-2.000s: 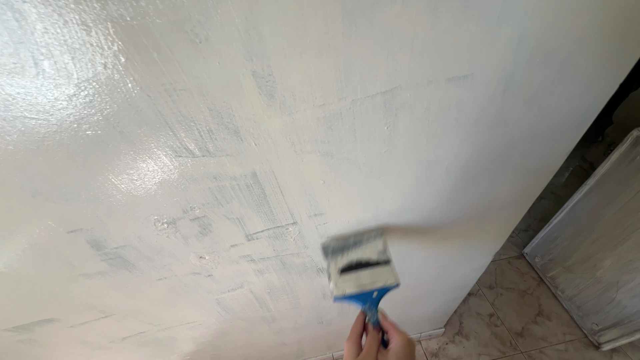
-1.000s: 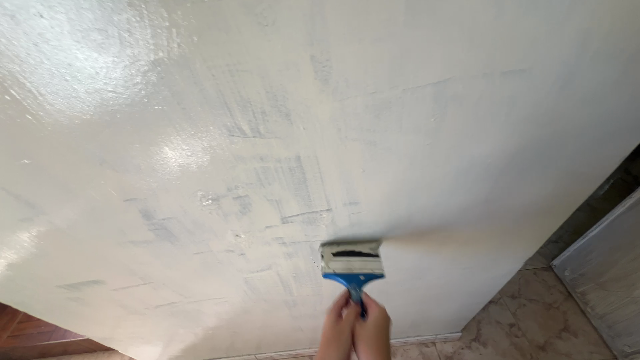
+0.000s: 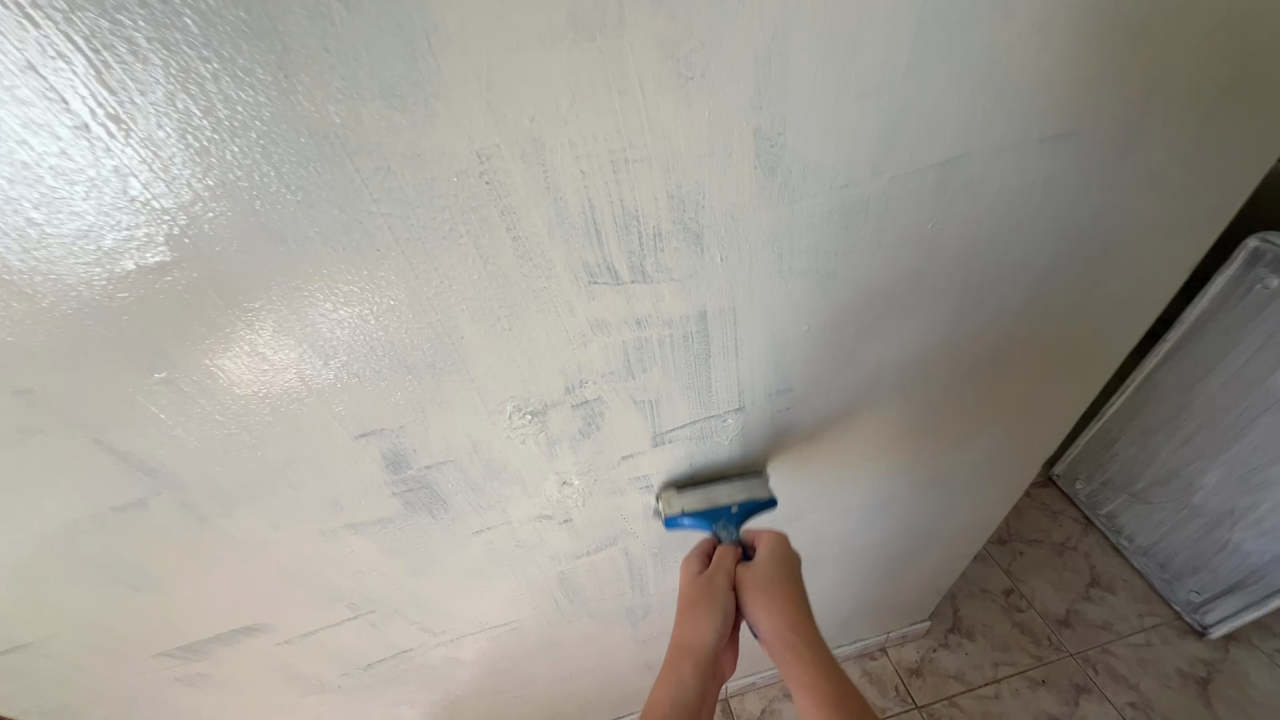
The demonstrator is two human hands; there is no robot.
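Note:
Both my hands grip the handle of a wide blue paintbrush (image 3: 718,505) low in the head view, right of centre. My left hand (image 3: 708,590) and my right hand (image 3: 772,580) are pressed side by side on it, hiding most of the handle. The brush head lies against a wall (image 3: 900,300) coated in off-white paint, its bristles largely hidden behind the paint-covered ferrule. Grey streaks show through the coat above and left of the brush. Wet paint shines at the upper left, and small rough lumps stand out just left of the brush.
A grey-white smeared panel (image 3: 1180,450) leans at the right, beyond the wall's edge, with a dark gap behind it. Marbled floor tiles (image 3: 1000,640) lie below. A narrow baseboard (image 3: 880,642) runs along the wall's foot.
Two seconds ago only one hand showed on the brush; both have held it since one second ago. The brush has tilted, and its ferrule face now appears narrower.

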